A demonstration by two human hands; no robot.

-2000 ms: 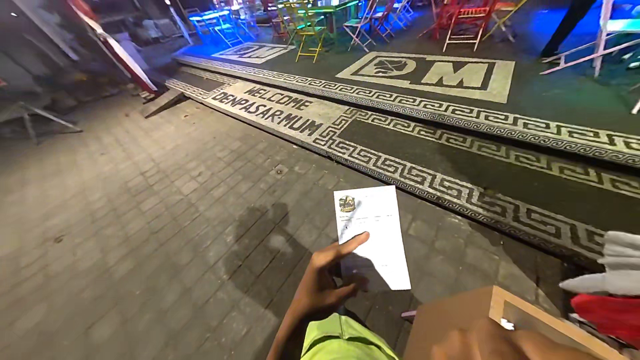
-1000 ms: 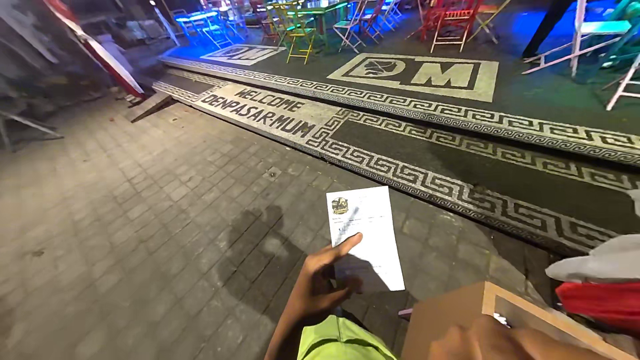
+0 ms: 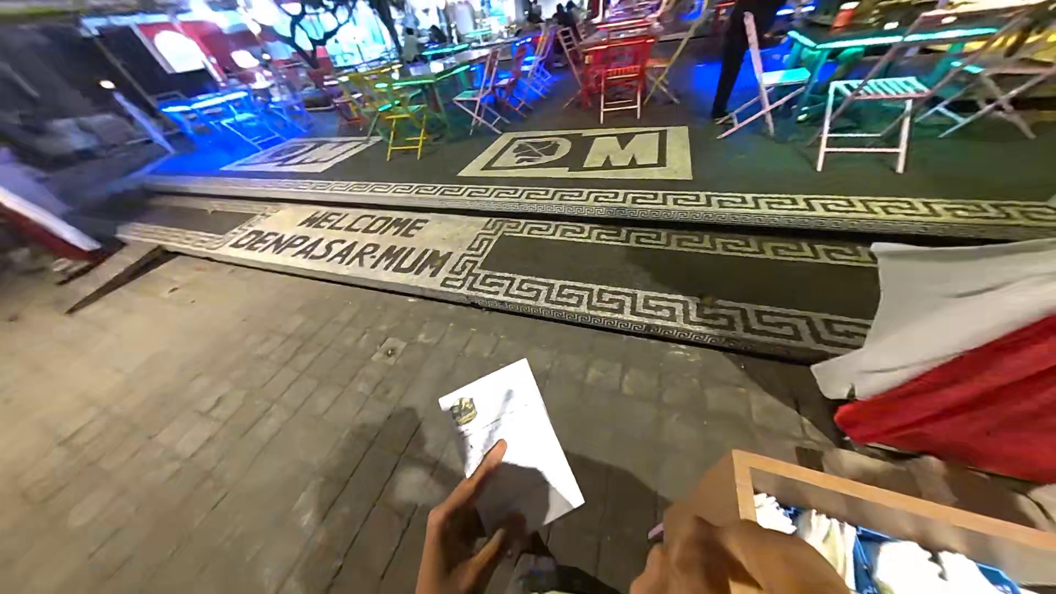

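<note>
My left hand (image 3: pixel 474 524) grips the lower left edge of a small white sheet of paper (image 3: pixel 528 433), its thumb lying on the front. The sheet is tilted and bears a small emblem near its top left corner, some writing and a grey diagonal streak; a shadow covers its lower part. To the right, my right hand (image 3: pixel 722 540) is curled in front of the left end of an open wooden box (image 3: pixel 891 503). A thin pink-tipped object (image 3: pixel 656 532) sticks out from its fingers. Inside the box are white bundles (image 3: pixel 825 536) and blue material.
Grey paving (image 3: pixel 272 396) lies below. Ahead, a low patterned step (image 3: pixel 577 289) leads to a platform with folding chairs (image 3: pixel 623 70) and lit tables (image 3: pixel 425 74). A dark-clothed person's leg (image 3: pixel 730 70) is there. White and red cloth (image 3: pixel 957 363) hangs at right.
The paper in my left hand has tilted, its top leaning further left. The view has shifted, showing more of the chairs, the cloth and the inside of the box.
</note>
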